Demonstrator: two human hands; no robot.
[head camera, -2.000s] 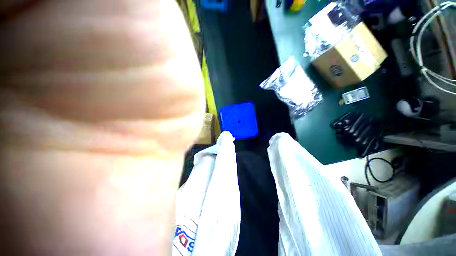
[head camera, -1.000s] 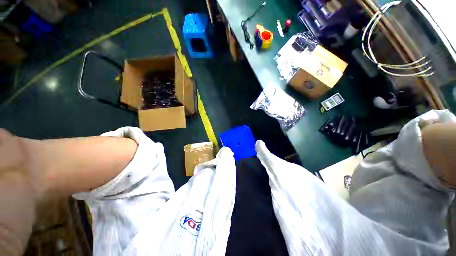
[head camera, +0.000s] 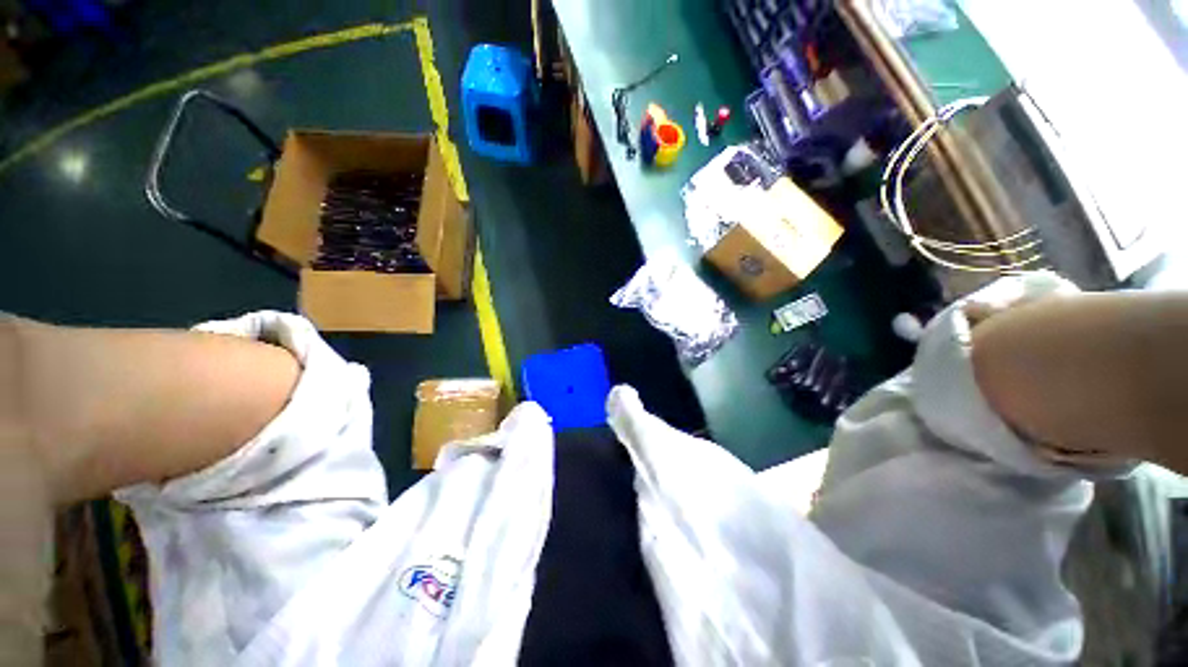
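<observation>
Both my forearms, in rolled white sleeves, rise towards the left and right picture edges. Blurred skin fills the lower left edge, but no fingers show; both hands are outside the picture. Nearest on the green bench (head camera: 749, 437) lies a shiny clear plastic bag (head camera: 680, 310) with a whitish surface, at the bench's left edge. Beyond it stands a small brown carton (head camera: 775, 244) with clear plastic and white packing at its open side. A small labelled packet (head camera: 799, 312) and a dark bundle (head camera: 810, 381) lie nearer me. Neither hand touches these.
A blue stool (head camera: 568, 386) is just ahead of me, a lighter blue stool (head camera: 498, 104) farther off. An open carton of dark items (head camera: 369, 224) sits by a metal handle on the floor. A closed carton (head camera: 455, 420) is nearer. The bench holds a tape dispenser (head camera: 662, 137) and coiled white cable (head camera: 899, 196).
My left hand or wrist, which covered the left of the view, has moved out to the left edge. My right forearm has come into view. The bench and floor cartons have shifted left in view.
</observation>
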